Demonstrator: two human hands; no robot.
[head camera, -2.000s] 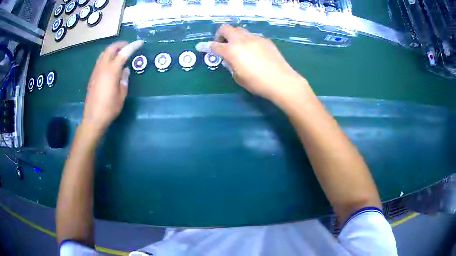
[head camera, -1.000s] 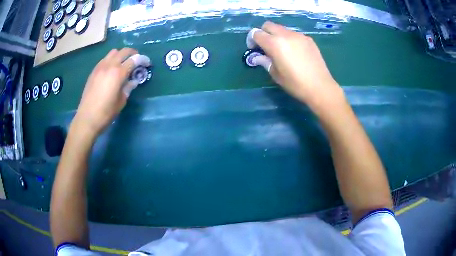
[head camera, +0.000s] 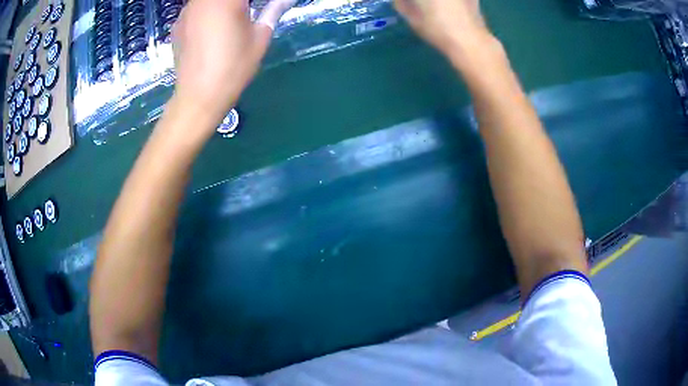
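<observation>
My left hand [head camera: 219, 45] is over the near edge of the clear blister tray [head camera: 121, 102] at the top. A whitish finger cot shows at its fingertip; what it holds cannot be seen. My right hand [head camera: 445, 16] is cut off by the top edge, its fingertips out of the picture. One small round component [head camera: 228, 121] with a white ringed face lies on the green mat beside my left wrist. Ridged black columns of components stand in the tray.
A tan board [head camera: 45, 147] at the upper left carries many round components. Several set-aside components [head camera: 39, 219] lie in a row below it. A black round object [head camera: 58, 293] is at the lower left. Clear plastic trays show at the top right.
Both hands have moved up and forward to the tray. The view has turned, and more of the board and tray shows. Only one component remains visible where the middle row was.
</observation>
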